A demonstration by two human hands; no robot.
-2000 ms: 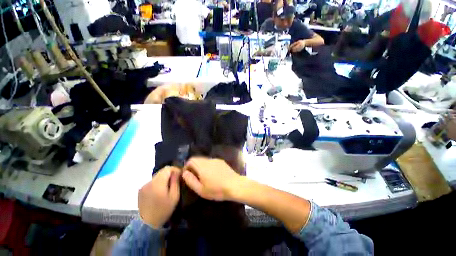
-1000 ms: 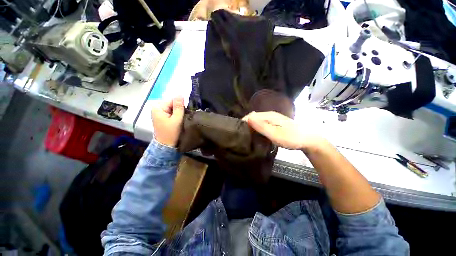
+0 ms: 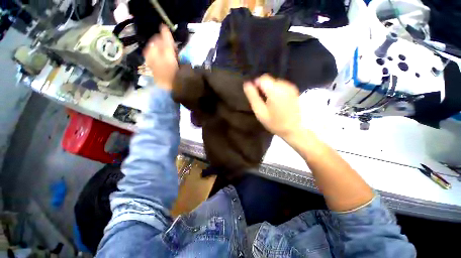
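A dark brown and black garment [image 3: 237, 126] lies bunched on the white table and hangs over its front edge. My left hand [image 3: 163, 58] is at the garment's left side, blurred, with fingers pointing up; whether it grips the cloth cannot be told. My right hand [image 3: 275, 103] is over the garment's right part, its fingers curled close to the brown cloth; blur hides whether the fingertips pinch it. The brown part between the hands is folded and blurred.
A white sewing machine [image 3: 389, 75] stands at right, with thread snips [image 3: 435, 176] near the table's [image 3: 349, 171] front edge. An older beige machine [image 3: 101, 48] is at left. A red stool [image 3: 91, 138] and a cardboard box [image 3: 194, 186] are below.
My left hand has moved up from the brown band's left end and its fingers have straightened. My right hand has risen slightly. The brown band, held stretched before, is now bunched and folded.
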